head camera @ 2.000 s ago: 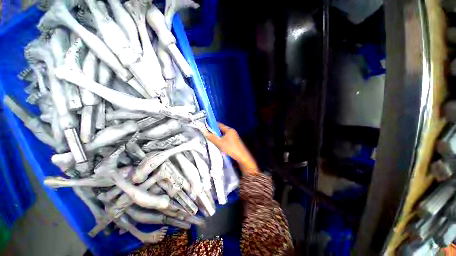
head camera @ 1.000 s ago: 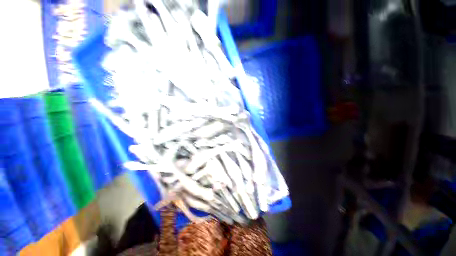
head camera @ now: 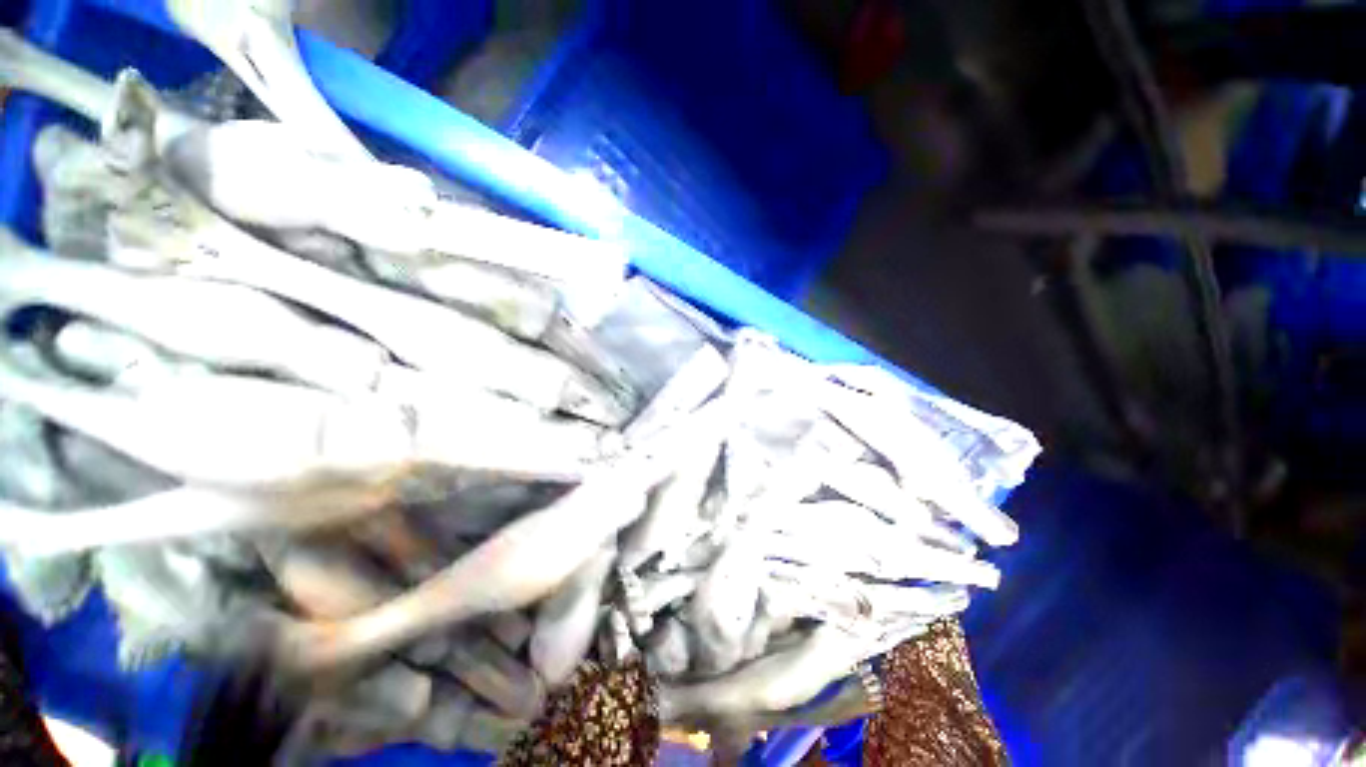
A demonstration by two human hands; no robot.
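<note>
A blue parts crate (head camera: pixel 450 147) heaped with pale grey moulded limbs (head camera: pixel 495 577) fills the left and middle of the view, tilted by the camera angle. Clear plastic film (head camera: pixel 981 450) shows at its right end. A blurred skin-toned patch lies among the limbs at the left; it may be my left hand, but its fingers and any grip cannot be made out. Two patches of my brown patterned clothing show at the bottom edge, against the crate's near side. My right hand cannot be seen.
Another blue crate (head camera: pixel 712 135) lies beyond the far rim. A dark floor area and thin metal bars (head camera: pixel 1154 222) are at the upper right. More blue crates or plastic (head camera: pixel 1169 599) show at the lower right, dim and blurred.
The limb crate appears larger and has turned in view, its rim now sloping down to the right. My right hand, earlier at the crate's right rim, is no longer visible.
</note>
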